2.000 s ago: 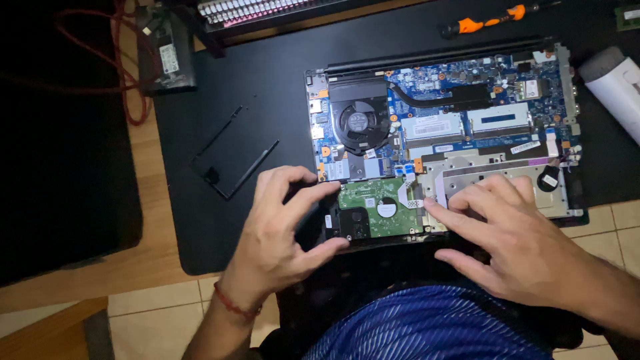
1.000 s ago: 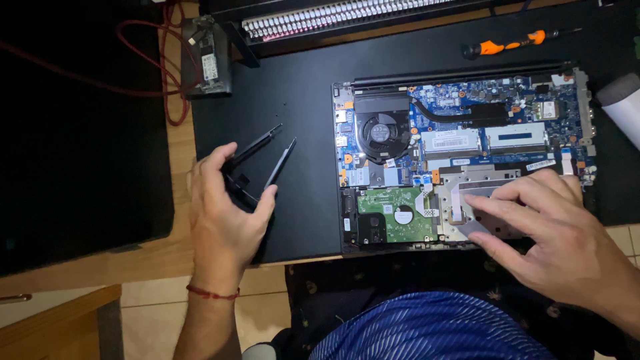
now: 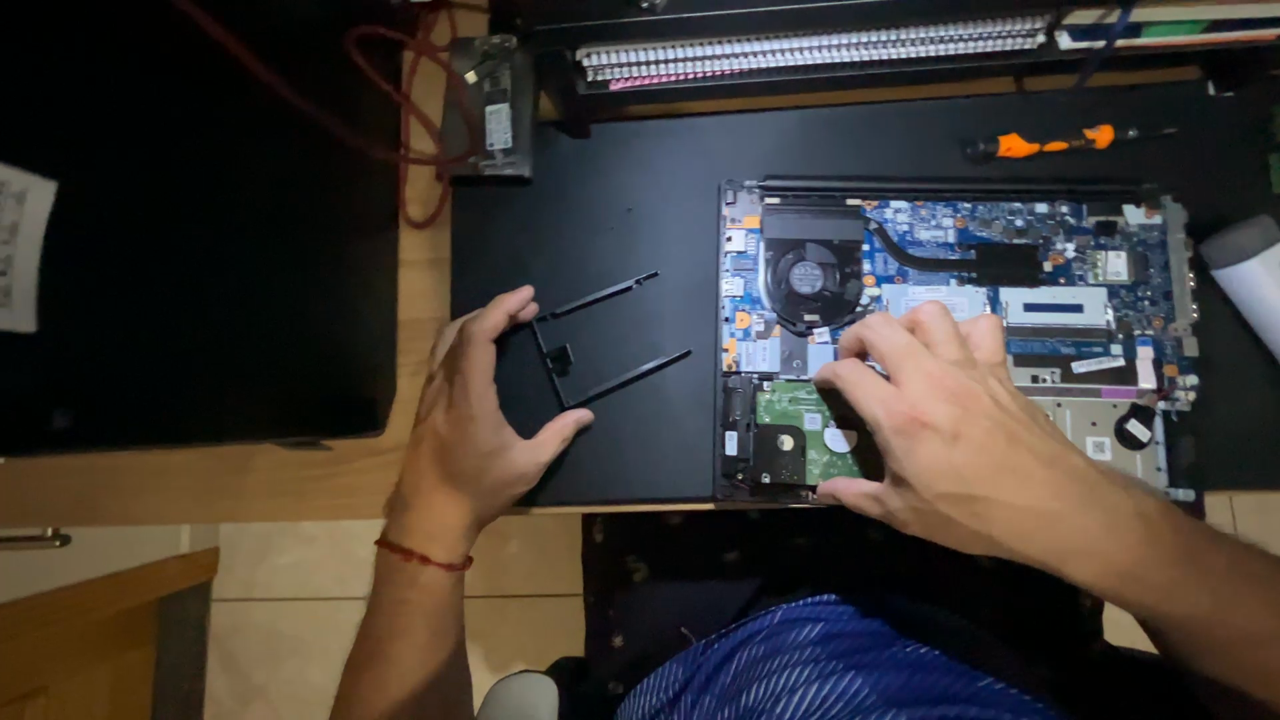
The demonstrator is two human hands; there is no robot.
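Note:
My left hand (image 3: 465,410) holds a U-shaped black drive bracket (image 3: 553,365) by its closed end, thumb at the lower corner and fingers at the upper one; its two arms point right. An opened laptop (image 3: 910,265) lies to the right, its inner parts showing. In its lower left bay sits a hard drive with a green circuit board (image 3: 785,405). My right hand (image 3: 930,430) spans the drive's right end, a finger at the upper edge and the thumb at the lower edge. This hand hides the drive's right end and part of the metal plate beside it.
A black and orange screwdriver (image 3: 1060,143) lies above the laptop. At the right edge is a white cylindrical object (image 3: 1250,280). A dark box (image 3: 490,110) and a red cable (image 3: 405,150) are at the upper left. A spiral-bound item (image 3: 810,50) lies along the back.
My left hand has gone from the hard drive to the bracket, and the bracket's arms have turned to point more to the right. My right hand has moved left onto the drive.

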